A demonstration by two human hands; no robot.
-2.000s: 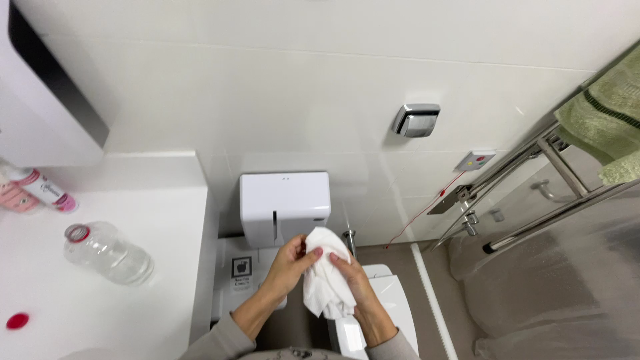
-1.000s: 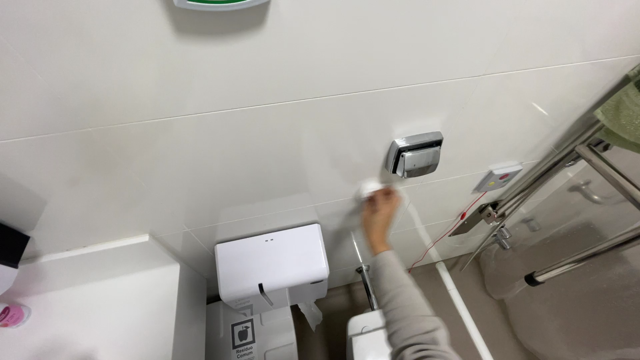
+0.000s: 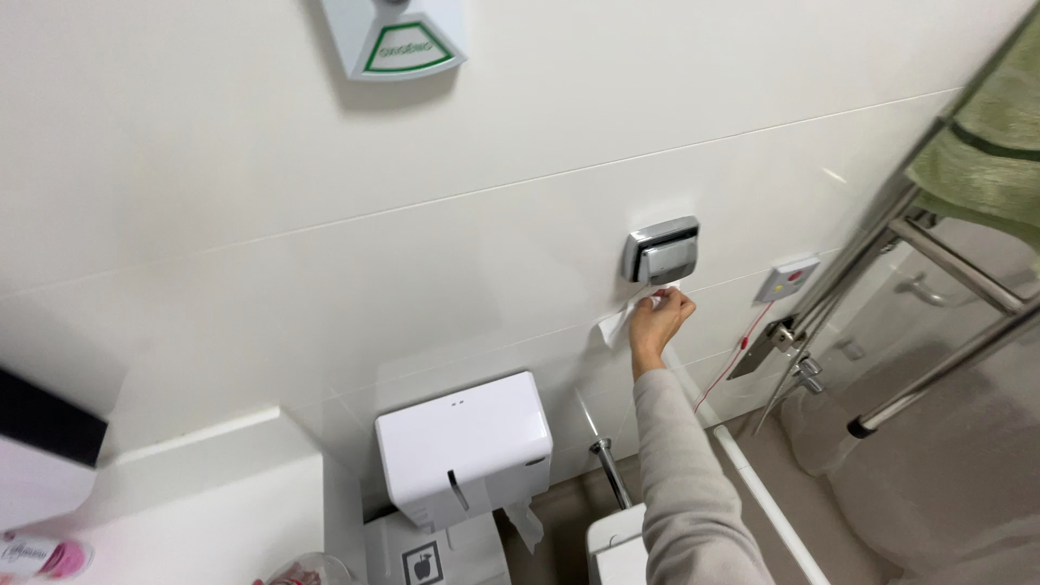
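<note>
My right hand reaches to the wall and pinches a piece of white paper just below a chrome wall fixture with a flap. The paper hangs out to the left of the fingers, and its upper edge touches or lies close under the fixture. Lower left of the hand, a white paper dispenser is on the wall with paper hanging from its underside. Of my left hand nothing can be made out for certain; a small patch at the bottom edge, by a clear container, is too cut off to tell.
A white bin stands under the dispenser, beside a white counter holding a pink-capped bottle. The toilet is below my arm. To the right are a red pull cord, metal rails and a green towel.
Two seconds ago both hands held a crumpled white cloth or paper above the toilet. Since then my right hand has moved up to the wall, now just under the chrome fixture.
</note>
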